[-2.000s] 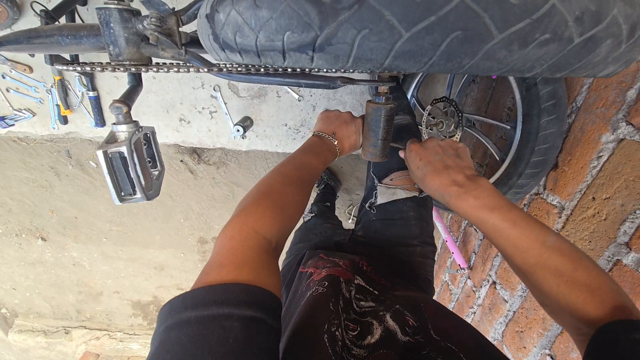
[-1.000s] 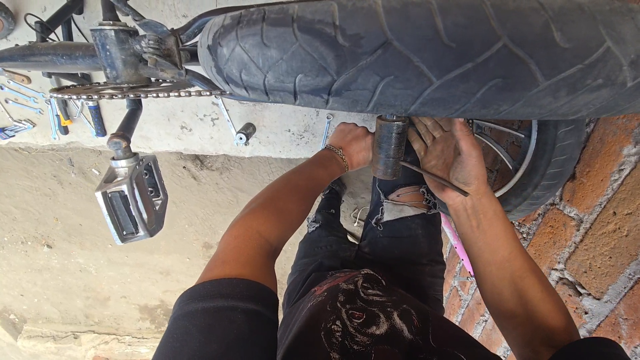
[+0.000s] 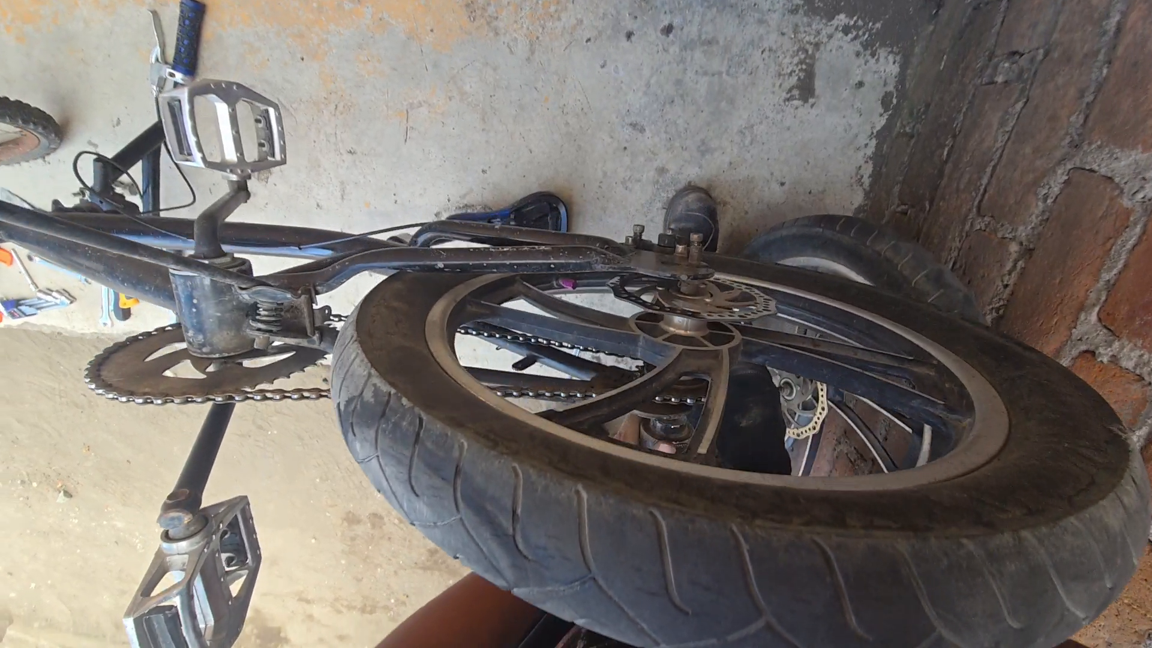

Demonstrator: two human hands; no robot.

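The bicycle's rear wheel (image 3: 837, 531), with a worn black tire and dark spokes, fills the middle and right. My left forearm (image 3: 468, 616) passes beneath the tire at the bottom edge. Small patches of skin show through the spokes beside a metal cylinder (image 3: 666, 426) near the axle; they look like part of my left hand (image 3: 664, 445), but its grip is hidden. My right hand does not show. A brake disc (image 3: 697, 299) sits at the hub, and the chain (image 3: 270, 394) runs from the chainring (image 3: 144, 364) behind the spokes.
Two metal pedals (image 3: 220, 126) (image 3: 193, 576) stick out from the cranks. Hand tools (image 3: 36, 301) lie on the concrete at the left. A shoe (image 3: 691, 214) and another wheel (image 3: 864, 252) are beyond the rear wheel. A brick wall (image 3: 1071, 225) borders the right.
The view has shifted greatly, over the rear wheel, whose side now shows. Both hands were plainly visible at the cylinder, my right one opening beside a thin rod; the wheel now mostly hides that area.
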